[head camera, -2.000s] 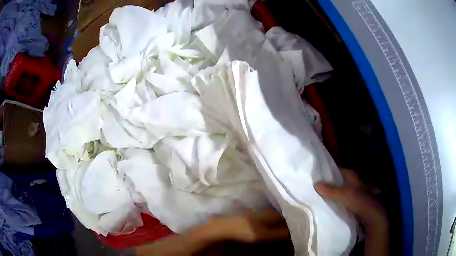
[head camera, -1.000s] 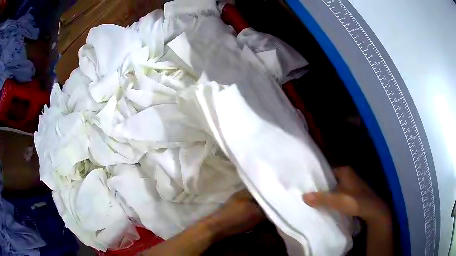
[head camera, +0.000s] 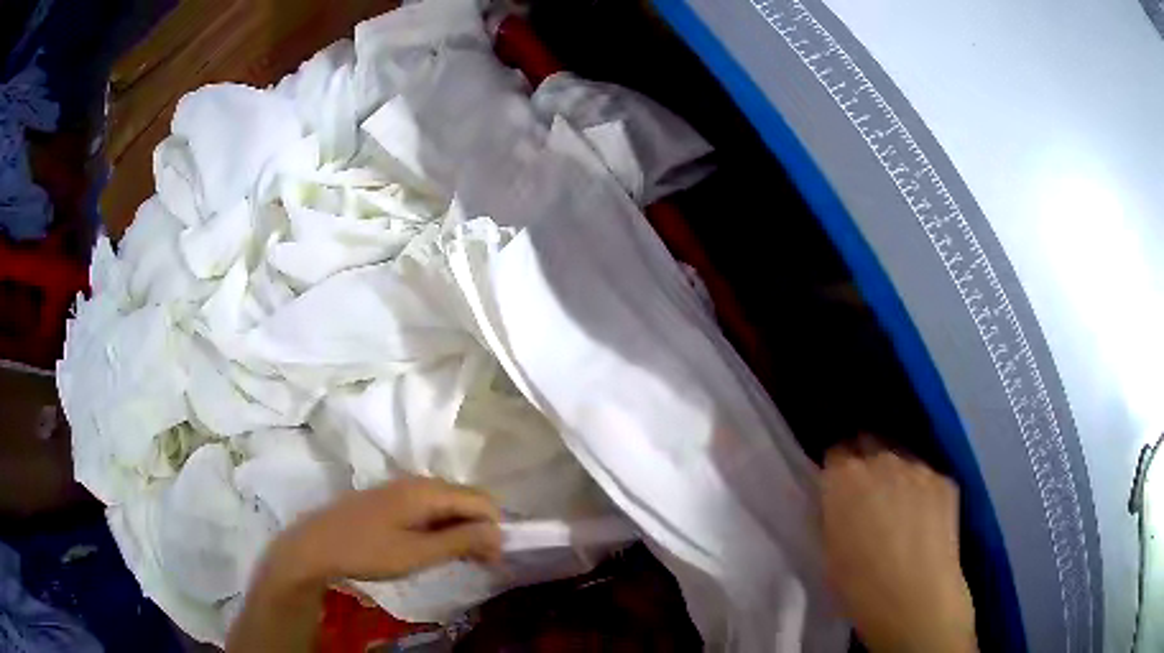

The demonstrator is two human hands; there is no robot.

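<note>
A long layered stack of white cut pieces (head camera: 613,370) lies over the right part of a large ruffled white fabric heap (head camera: 268,319). My left hand (head camera: 396,526) is at the lower middle, its fingers closed on a narrow white strip (head camera: 562,533) that runs right to the stack's edge. My right hand (head camera: 894,536) is at the stack's right side near the bottom, slightly blurred. Its fingers are curled and partly hidden, so its hold on the stack is unclear.
The white table with a blue edge (head camera: 843,255) and a printed ruler band (head camera: 951,242) curves along the right. Cardboard (head camera: 192,83) is behind the heap at the upper left. Red container parts (head camera: 364,621) show under the heap. Blue cloth (head camera: 26,147) lies at the far left.
My left hand has come out from beneath the stack and moved left, now with a narrow white strip. My right hand has shifted to the stack's outer side. The heap and table appear further left.
</note>
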